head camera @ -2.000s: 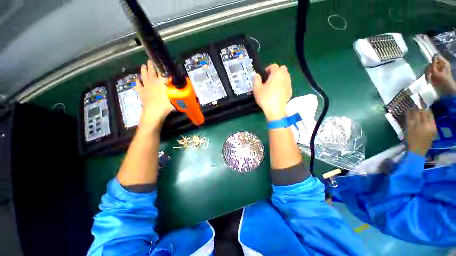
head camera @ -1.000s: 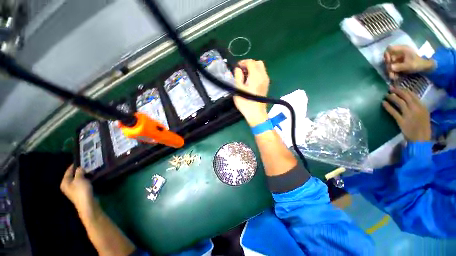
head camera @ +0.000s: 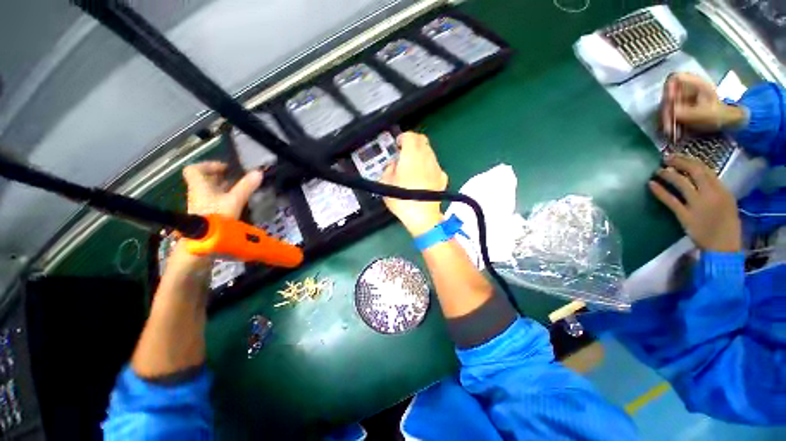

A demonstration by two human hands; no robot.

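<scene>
Two black foam trays lie on the green mat: a rear tray and a near tray, each with silver phone mid-frames in slots. My left hand is at the left end of the rear tray, over the near tray, thumb and fingers apart; its contact is unclear. My right hand, with a light-blue wrist strap, has its fingertips at the right edge of a mid-frame at the near tray's right end; its grip is unclear. An orange electric screwdriver hangs over my left forearm and covers part of the near tray.
Black cables cross the view. A screw dish, pale-yellow strips and a small board lie nearer me. White paper and a clear plastic bag lie right. Another person's hands work at far right beside silvery parts.
Two tray rows now show where one showed before; the rear one lies up and to the right. My left hand has moved from the tray's near-left corner up to the rear tray's left end.
</scene>
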